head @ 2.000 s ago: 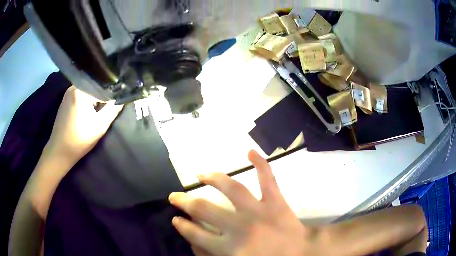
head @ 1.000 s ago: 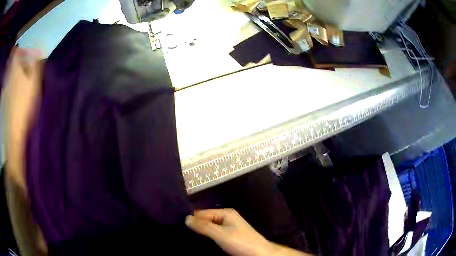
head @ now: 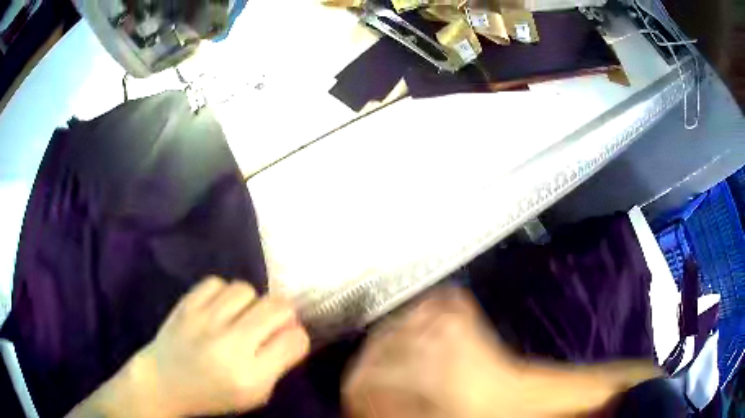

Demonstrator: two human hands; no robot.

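The dark purple garment panel (head: 139, 204) lies on the white bed at the left and runs down over the table edge, its far end by the presser foot (head: 194, 96). My left hand (head: 225, 347) is closed on the panel near the table's front edge. My right hand (head: 433, 355) is blurred, just right of it, with curled fingers over dark cloth; whether it grips the cloth cannot be told. The machine head (head: 159, 33) is partly cut off at the top.
Thread snips (head: 408, 39) and tan labels (head: 461, 45) lie on small dark cut pieces (head: 523, 61) at the back right. A measuring tape (head: 523, 200) follows the table edge. Purple cloth (head: 572, 286) hangs below, beside a blue basket (head: 719, 237). Pale wire loops (head: 692, 98) hang at the right end.
My left hand has moved from the panel's far left side to its lower right part. My right hand has moved slightly right. The view has shifted, so the bed and labels sit further left.
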